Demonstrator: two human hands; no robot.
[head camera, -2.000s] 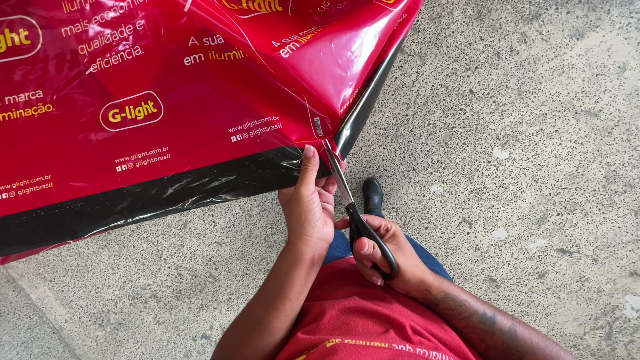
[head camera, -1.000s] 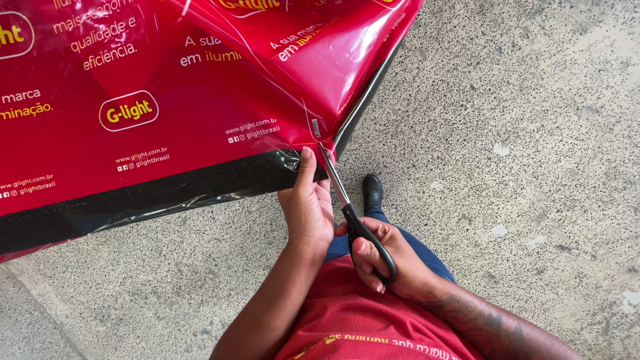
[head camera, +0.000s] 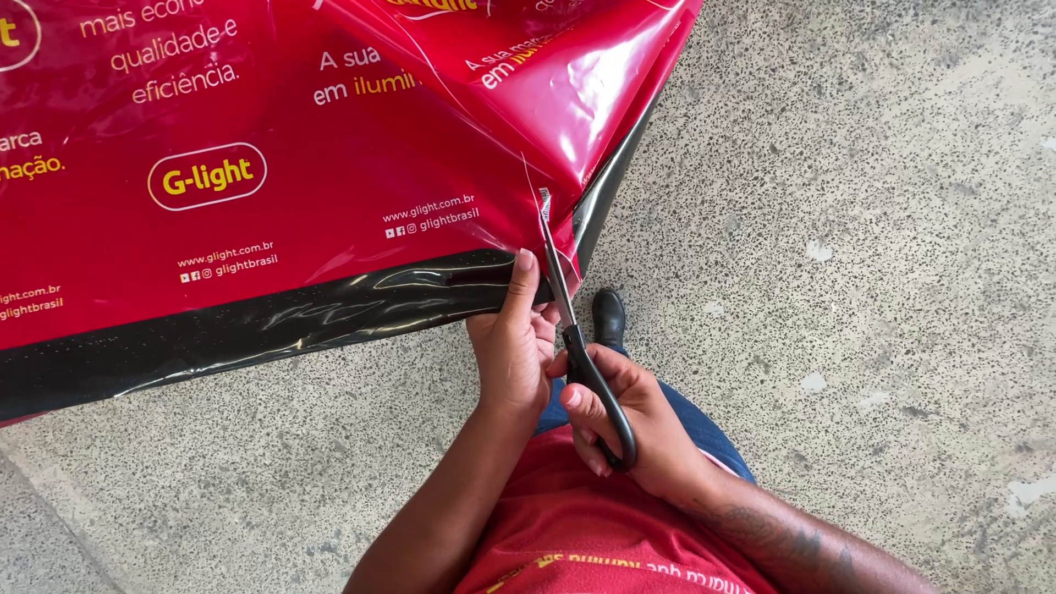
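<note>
A large red plastic sheet (head camera: 330, 165) with printed writing and a black border fills the upper left of the head view. My left hand (head camera: 516, 338) pinches its black edge near the corner, thumb on top and fingers underneath. Black-handled scissors (head camera: 601, 392) are held in my right hand (head camera: 631, 412), just right of the left one. Their metal blades point up and lie at the sheet's corner, by a slit in the red plastic. The blades look nearly closed together. What lies beneath the sheet is hidden.
Speckled grey terrazzo floor (head camera: 825, 289) surrounds the sheet, with a few pale patches and a joint line at the lower left. Below the corner, a black shoe (head camera: 609, 318) and blue jeans show beneath my arms. My red shirt fills the bottom.
</note>
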